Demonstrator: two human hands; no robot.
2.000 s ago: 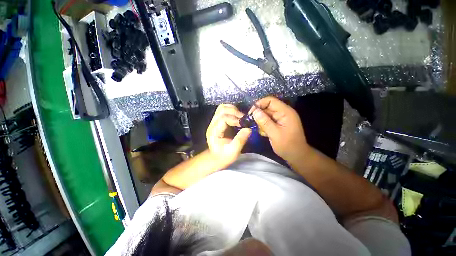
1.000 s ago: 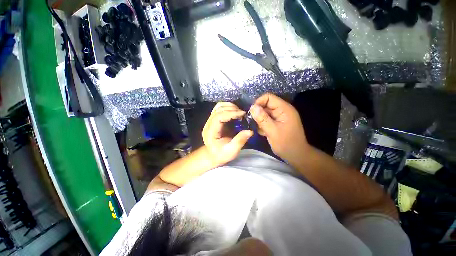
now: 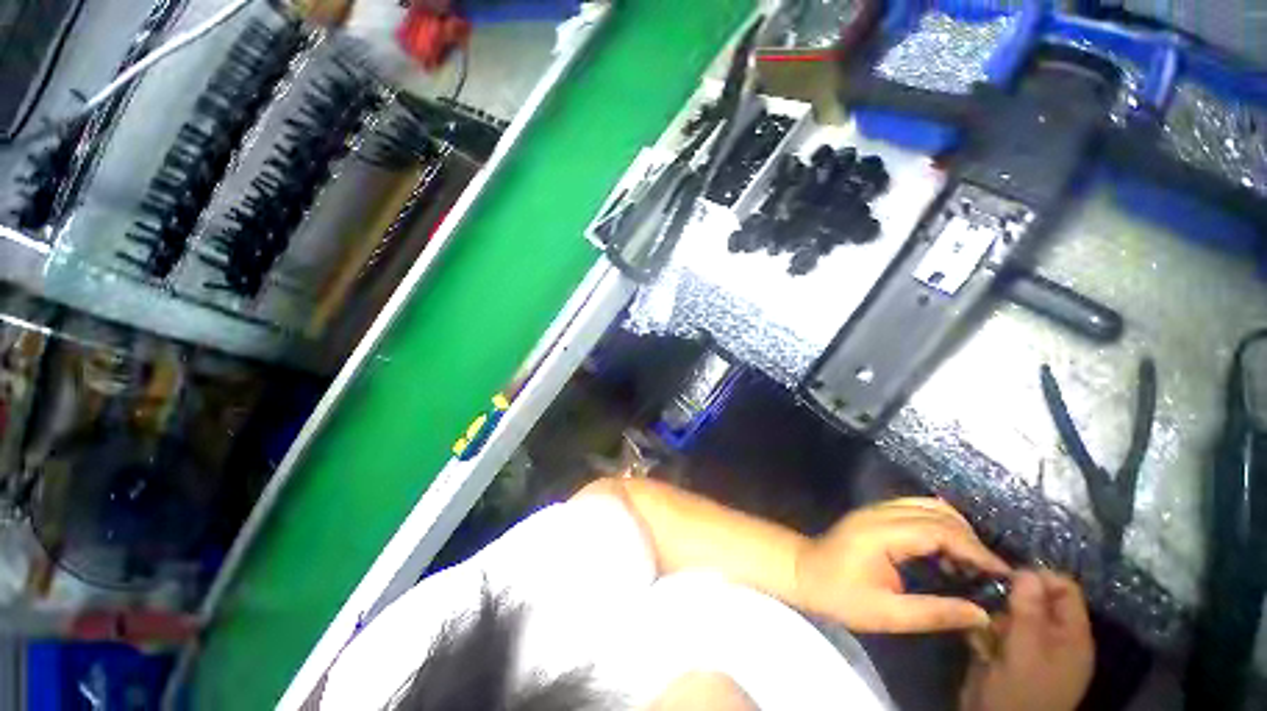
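My left hand [image 3: 896,567] is at the lower right, over the dark lap area, its fingers and thumb closed on a small black fitting [image 3: 989,590]. My right hand [image 3: 1045,642] meets it there, fingertips at the same fitting; the fingers hide most of it, and the image is blurred. The black lock panel [image 3: 910,313] lies slanted on the bubble-wrapped bench, with a black handle [image 3: 1067,306] sticking out to its right. Dark pliers [image 3: 1112,465] lie with handles spread, just beyond my hands.
The green conveyor [image 3: 431,333] runs diagonally left of the bench, with a yellow-and-blue-green tool [image 3: 482,427] on its edge. Black parts [image 3: 810,206] are heaped beside the panel. Blue bins [image 3: 959,56] stand behind. Rows of dark parts [image 3: 222,132] lie beyond the conveyor. The dark green screwdriver [image 3: 1241,535] is at the right edge.
The view has swung left, so bench and hands appear farther right and more of the conveyor's far side shows. My hands remain together at the small black fitting.
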